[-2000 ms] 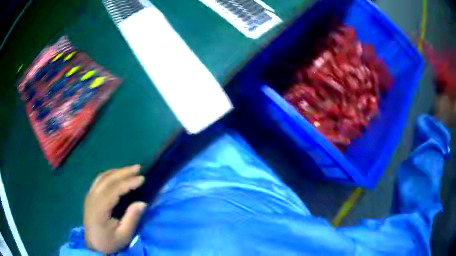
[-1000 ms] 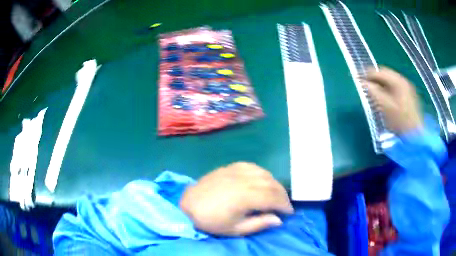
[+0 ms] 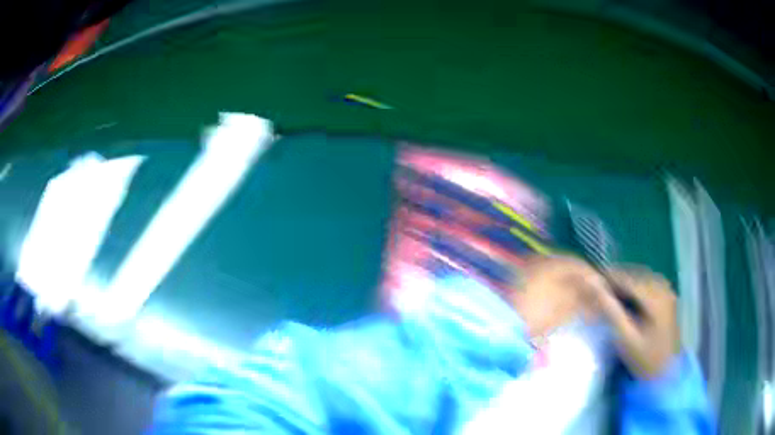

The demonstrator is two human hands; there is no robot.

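Observation:
The picture is badly blurred. My left hand (image 3: 554, 297) and my right hand (image 3: 653, 319) are close together at the lower right, fingers curled. Whether they touch or hold anything is too blurred to tell. A barred sticker strip (image 3: 592, 238) shows just beyond my fingers, and bare white liner (image 3: 544, 395) shows below them, beside my left sleeve. The pinkish-red bubble bag (image 3: 401, 263) lies left of the hands, partly covered by my left forearm. Dark boards (image 3: 450, 202) with yellow ends (image 3: 515, 214) lie in rows on it.
Plain white liner strips (image 3: 187, 208) lie at left on the green table (image 3: 297, 238). More long strips (image 3: 701, 255) stretch along the right side. A small yellow-ended piece (image 3: 367, 101) lies on the darker green surface. A red thing (image 3: 79, 44) shows at the upper left.
The view has swung left. My right hand has moved from a barred strip at right to beside my left hand. My left hand has moved from the near edge to the strip beside the bag.

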